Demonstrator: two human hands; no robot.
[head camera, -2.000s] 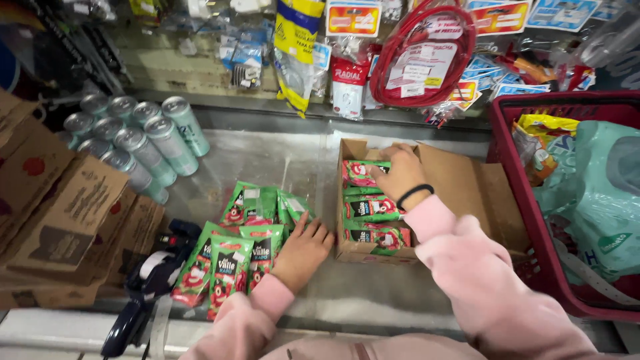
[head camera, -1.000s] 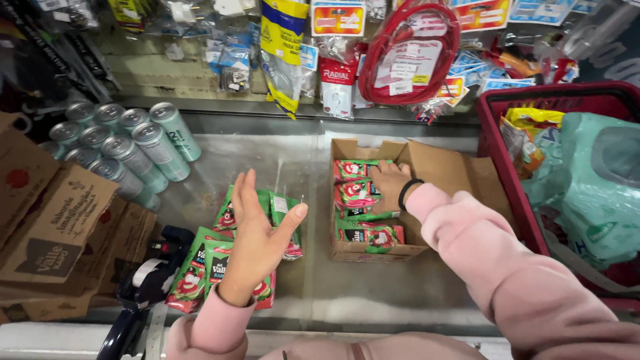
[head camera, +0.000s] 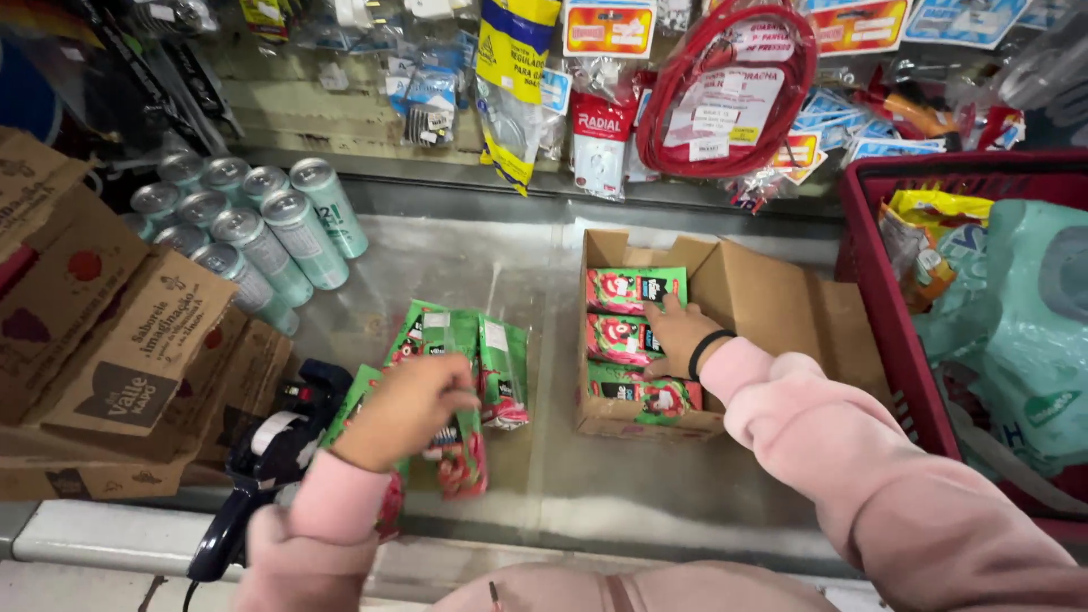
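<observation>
My left hand (head camera: 412, 412) is over a loose pile of green and red drink pouches (head camera: 504, 370), blurred, its fingers curled at the top of one pouch; whether it grips that pouch is unclear. On the right, my right hand (head camera: 680, 340) rests with spread fingers on the pouches (head camera: 619, 338) lying in rows inside an open cardboard box (head camera: 650, 425). A black band circles the right wrist. The box's flap is folded out to the right.
Silver-topped cans (head camera: 306, 238) stand grouped at the back left. Cardboard cartons (head camera: 144, 365) are stacked on the left, beside a dark handheld device (head camera: 280, 446). A dark red basket (head camera: 901, 357) holding bagged goods stands at the right. Packaged goods, including a red hose coil (head camera: 650, 102), hang behind.
My left hand has moved from raised and spread above the loose pouches to lower, with its fingers curled among them. My right hand remains at the box.
</observation>
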